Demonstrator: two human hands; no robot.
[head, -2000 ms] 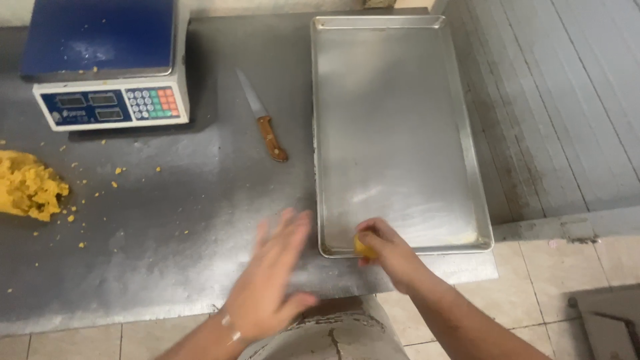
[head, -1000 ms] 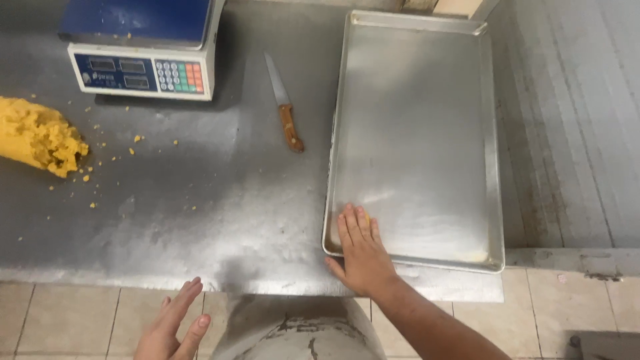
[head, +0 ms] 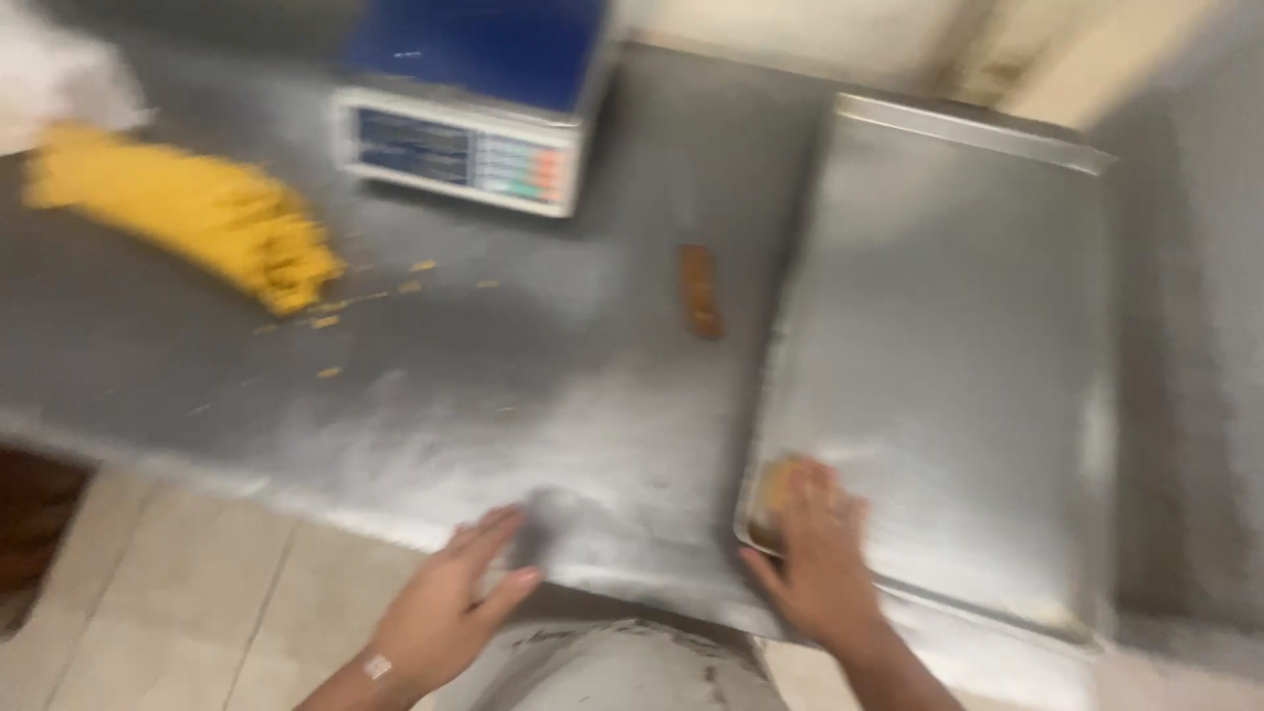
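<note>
My right hand point(head: 822, 553) lies palm down over the near left corner of a metal baking tray point(head: 948, 375). A bit of yellow dough point(head: 778, 486) shows beside its fingertips, partly hidden beneath them. Over the near edge of the metal table point(head: 592, 425) is my left hand point(head: 454, 602), fingers apart and nothing in it. A knife with a wooden handle point(head: 701, 292) lies left of the tray, its blade blurred. Far left, a thick log of yellow dough point(head: 188, 202) has a crumbly broken end. The view is blurred.
A digital scale with a blue platform point(head: 474, 49) stands at the back of the table. Yellow crumbs point(head: 328, 321) are scattered near the dough log. A white, blurred item point(head: 59, 79) touches the log's far end. A wall runs behind the table.
Two seconds ago my right hand pinched a yellow piece at the tray's near edge; now it lies flat at the near left corner. My left hand has moved back from over the table to its edge.
</note>
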